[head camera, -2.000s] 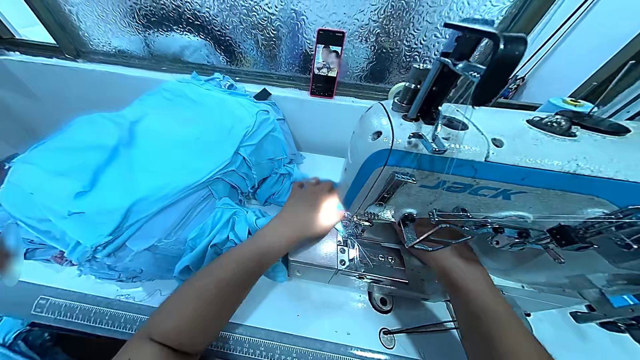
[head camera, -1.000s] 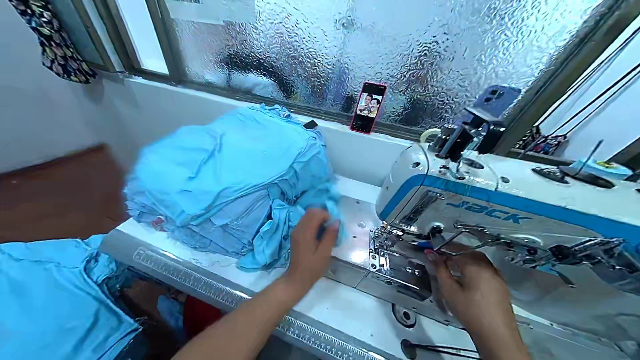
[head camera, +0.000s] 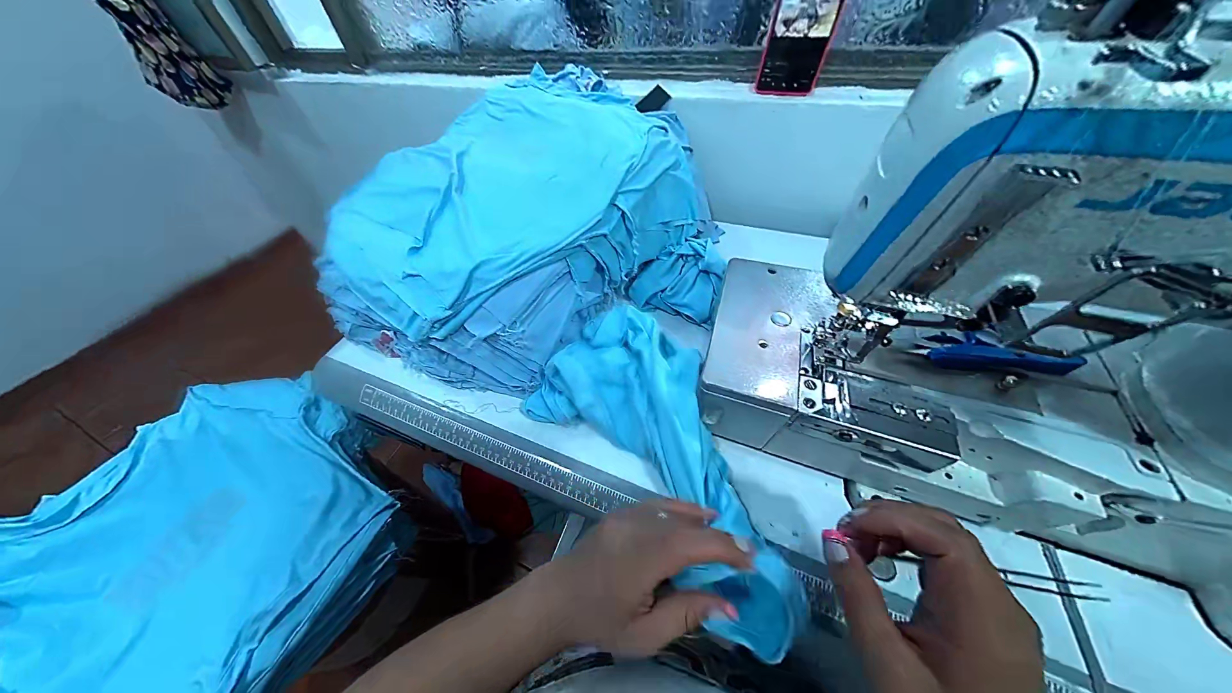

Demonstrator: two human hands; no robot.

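Note:
A light blue knit garment (head camera: 664, 414) lies twisted from the pile toward me and hangs over the front edge of the table. At its lower end is my left hand (head camera: 664, 568), fingers bent around the cloth, which is blurred there. My right hand (head camera: 934, 587) is just right of it, thumb and forefinger near each other; whether a thread or anything small is between them cannot be told. Beyond my hands stands the industrial sewing machine (head camera: 962, 192), its needle area (head camera: 837, 356) bare of cloth. Blue thread snips (head camera: 1006, 358) lie under the machine arm.
A tall pile of light blue cloth pieces (head camera: 520, 192) is on the table's left part. More blue garments (head camera: 192, 539) hang in a stack at lower left. A ruler strip (head camera: 500, 452) runs along the front edge. A phone (head camera: 797, 48) leans on the window sill.
Both hands have moved from beside the needle area to the table's front edge. The blue garment, bunched beside the pile before, now stretches toward me. The snips lie under the arm, away from my right hand.

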